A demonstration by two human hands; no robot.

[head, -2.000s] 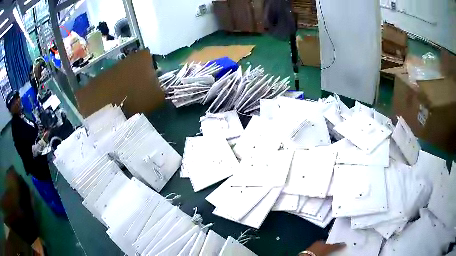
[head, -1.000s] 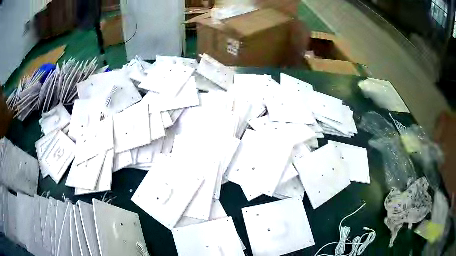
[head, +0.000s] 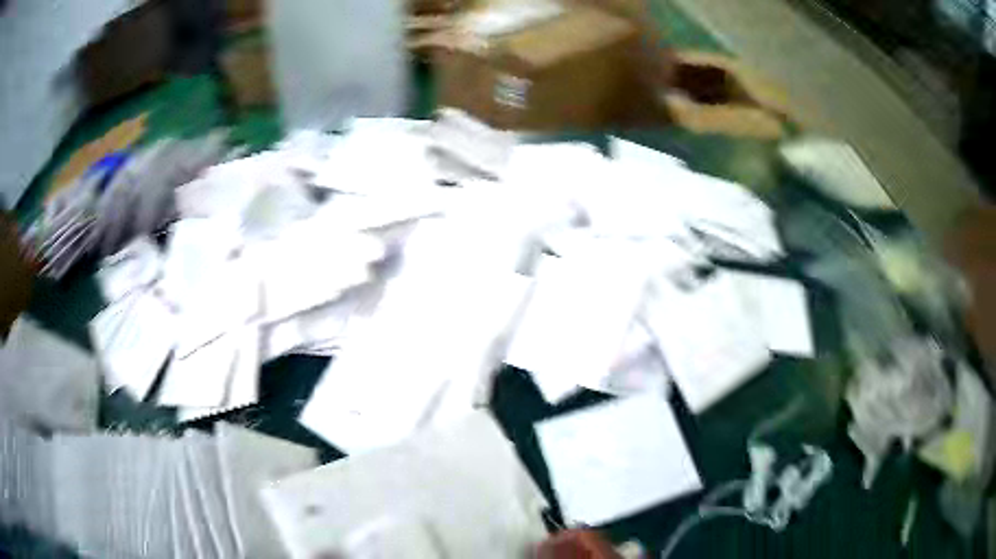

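The view is blurred by motion. A white square panel [head: 410, 491] is at the bottom centre, large and close, overlapping the end of the upright row. My right hand [head: 584, 544] shows only as a small blurred part at the bottom edge. It is at the panel's lower right corner and appears to grip it. My left hand cannot be made out. A single white panel [head: 617, 459] lies flat on the dark green table just right of the held one. A large heap of loose white panels [head: 437, 262] lies beyond.
An upright row of panels [head: 120, 486] stands at the lower left. Tangled white cables [head: 781, 486] lie right of the single panel. A crumpled cloth [head: 901, 399] and clear plastic are at the far right. A brown carton [head: 535, 71] is beyond the heap.
My head turned right from the upright row toward the heap and cables. A front panel at the bottom is now raised, larger and shifted left. My right hand has appeared at its corner.
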